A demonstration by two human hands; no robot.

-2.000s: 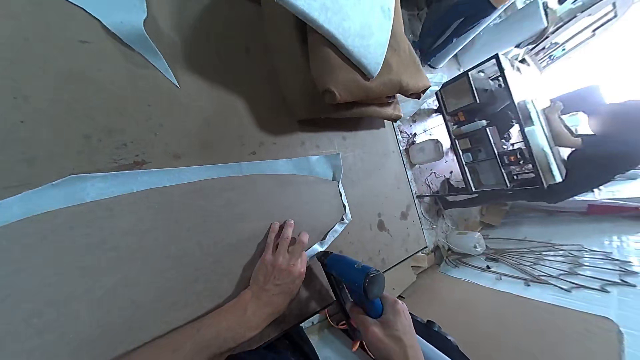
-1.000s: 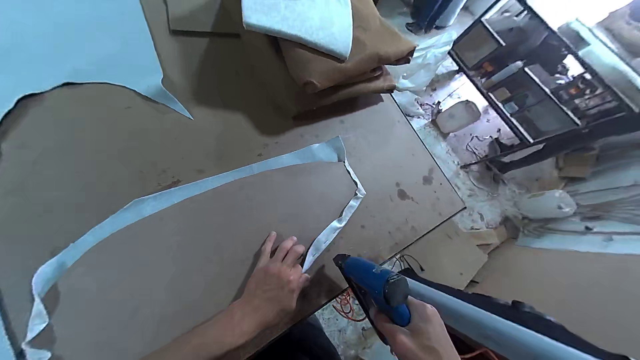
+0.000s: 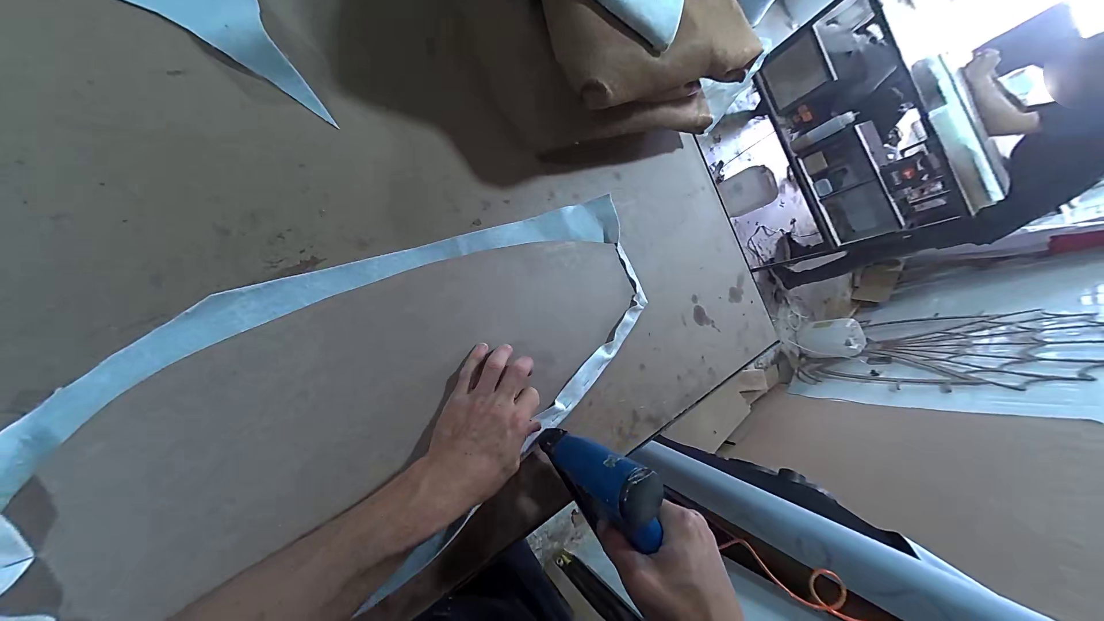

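Observation:
My left hand [image 3: 487,414] lies on a large brown board [image 3: 345,414] near its lower edge, fingers bent, the thumb side touching a pale blue fabric margin [image 3: 595,366] folded over the rim. In my right hand [image 3: 673,561] is a blue pneumatic staple gun [image 3: 612,479], held by its handle. Its dark nose meets the folded strip just right of my left fingertips. Along the upper edge of the board, the pale fabric [image 3: 362,274] lies flat on the table. My left fingertips appear to hold nothing up; whether they pinch the fold is hidden.
Folded brown material [image 3: 638,52] is piled at the table's top edge. A pointed pale fabric piece [image 3: 250,43] lies upper left. Beyond the table [image 3: 690,336] are a metal shelf rack [image 3: 862,129], a long pale roll [image 3: 802,517], an orange hose [image 3: 776,586] and a person [image 3: 1052,155].
The staple gun's nose, a little apart from the folded edge one second ago, is now against it beside my left hand. The view has shifted.

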